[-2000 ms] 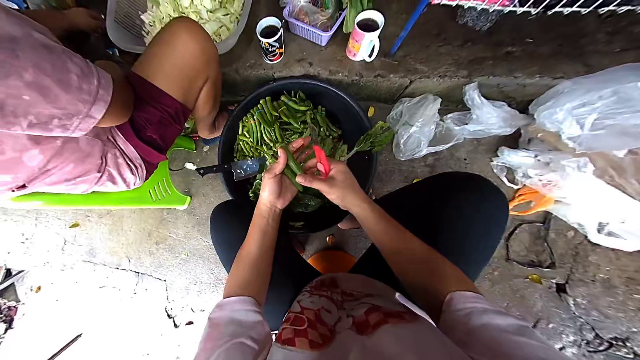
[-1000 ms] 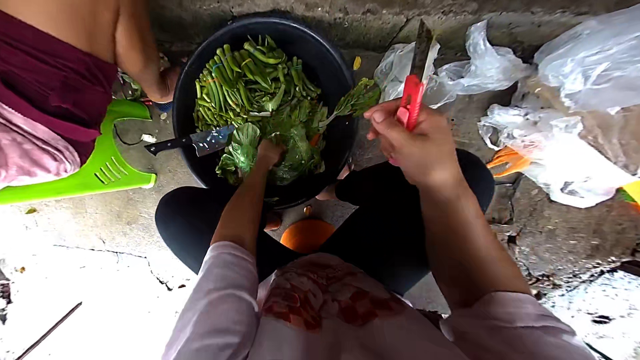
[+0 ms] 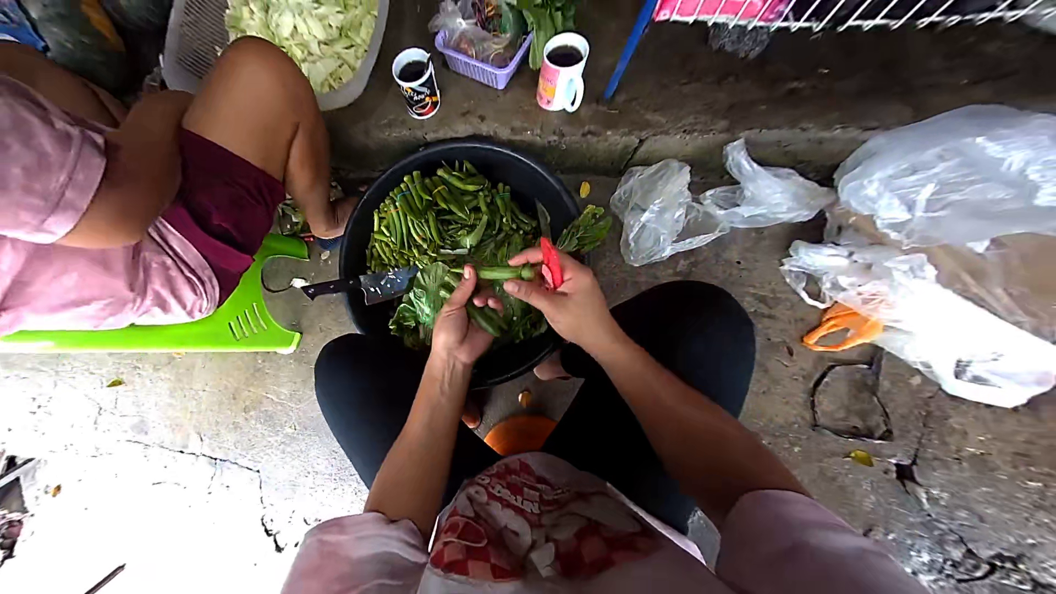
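Observation:
Over a round black plastic tub (image 3: 569, 186) both my hands meet at one green vegetable pod (image 3: 505, 272). My left hand (image 3: 464, 322) grips its left end. My right hand (image 3: 568, 297) holds the other end and also a red-handled knife (image 3: 551, 262), whose blade points up and away, partly hidden. Cut green pods (image 3: 433, 206) fill the far part of the tub. Leafy greens and a clear plastic bag (image 3: 426, 301) lie nearer me. A dark-handled kitchen knife (image 3: 330, 287) rests across the tub's left rim, its blade over the inside.
A person (image 3: 140, 181) sits at left on a green plastic stool (image 3: 247, 309). Beyond are a basket of chopped pale vegetables (image 3: 307, 41), two mugs (image 3: 416, 82) (image 3: 564, 73) and a purple basket (image 3: 487, 68). Plastic bags (image 3: 949, 181) lie at right, near a white wire rack (image 3: 825, 12).
A second ago my left hand was down in the greens and my right hand held the red-handled knife raised to the right. Now both hands are together over the tub at a green pod.

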